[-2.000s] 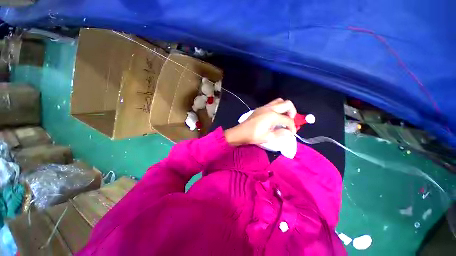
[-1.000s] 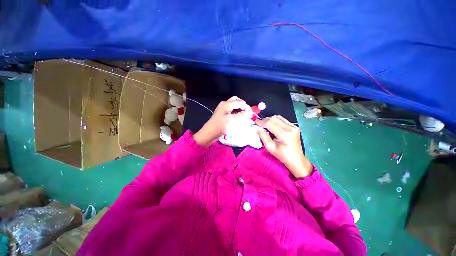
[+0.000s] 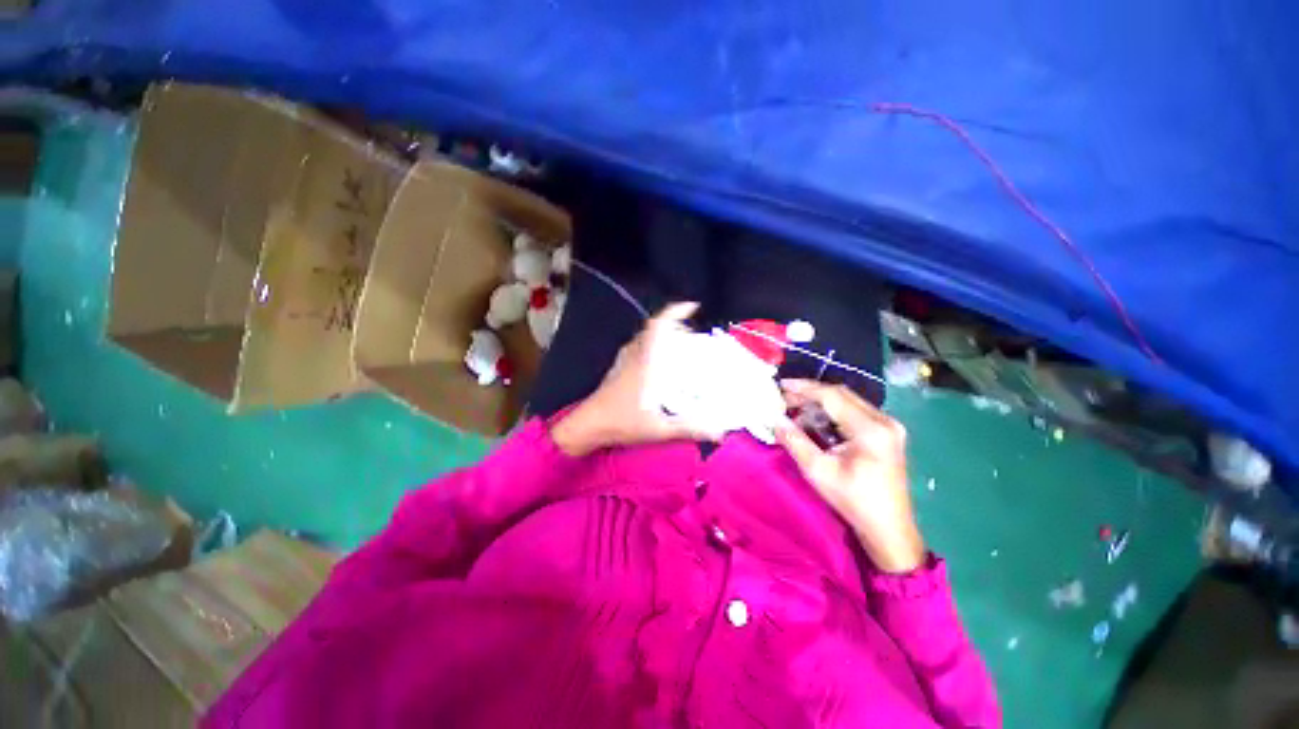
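My left hand [image 3: 627, 392] holds a white plush toy [image 3: 705, 382] over my dark-clothed lap. A small red Santa hat [image 3: 765, 339] with a white pom-pom is at the toy's upper right. My right hand [image 3: 851, 453] is at the toy's right side, its fingers bent around a small dark thing [image 3: 816, 422] that looks like thread snips. White sewing thread [image 3: 819, 352] crosses the hat and runs to the right. Another stretch of thread runs from the left hand toward the carton. No needle can be made out.
An open cardboard carton [image 3: 306, 271] with handwriting stands left of my lap; several white toys with red hats [image 3: 539, 299] lie in it. Blue cloth [image 3: 641, 93] with a red thread [image 3: 1019, 200] hangs over the table in front. Flat cartons and plastic wrap lie lower left on the green floor.
My right hand has come away from the left hand to the toy's right side, and more of the toy shows. The dark thing shows in the right hand. The view has shifted.
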